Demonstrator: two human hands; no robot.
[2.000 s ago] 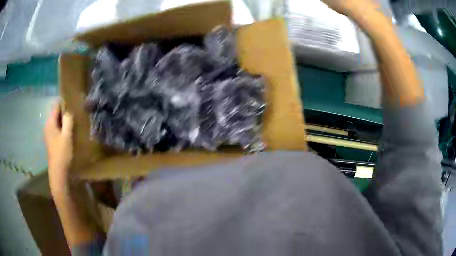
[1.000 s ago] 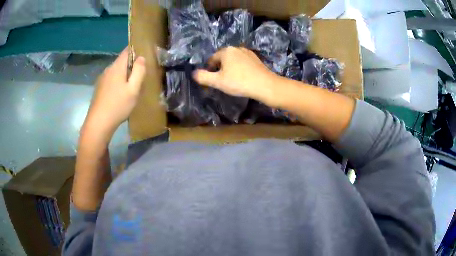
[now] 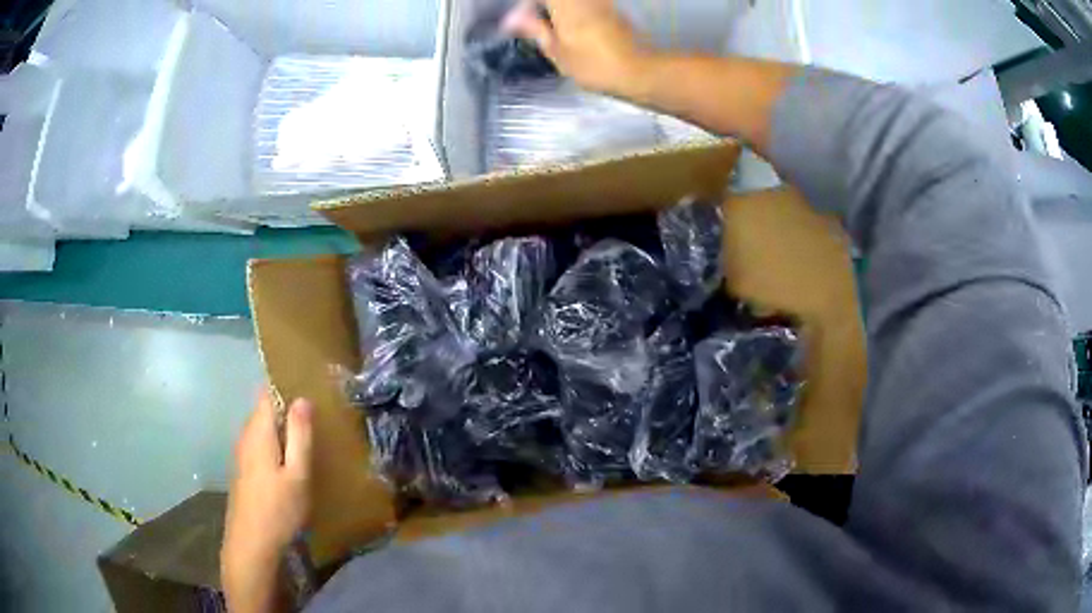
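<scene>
A brown carton (image 3: 317,311) with open flaps is held against my body. It is full of bagged black parts (image 3: 611,311) in crinkled clear plastic. My left hand (image 3: 270,479) grips the carton's left flap, thumb inside. My right hand (image 3: 587,38) is beyond the carton's far flap, over an open white box (image 3: 461,102) at the top of the view. It holds a dark bagged part (image 3: 509,50) at that box's upper left. Pale ribbed material (image 3: 563,126) shows inside this white box, below the bagged part.
Another open white box with a ribbed pale layer (image 3: 347,120) stands to the left, with more white boxes at both sides. The green bench edge (image 3: 156,275) runs below them. A brown floor carton (image 3: 168,553) is at lower left, near yellow-black floor tape (image 3: 72,485).
My right hand has moved from inside the carton up over the white box, with a bagged part in it. The carton sits lower in view, and the ribbed layers are now visible.
</scene>
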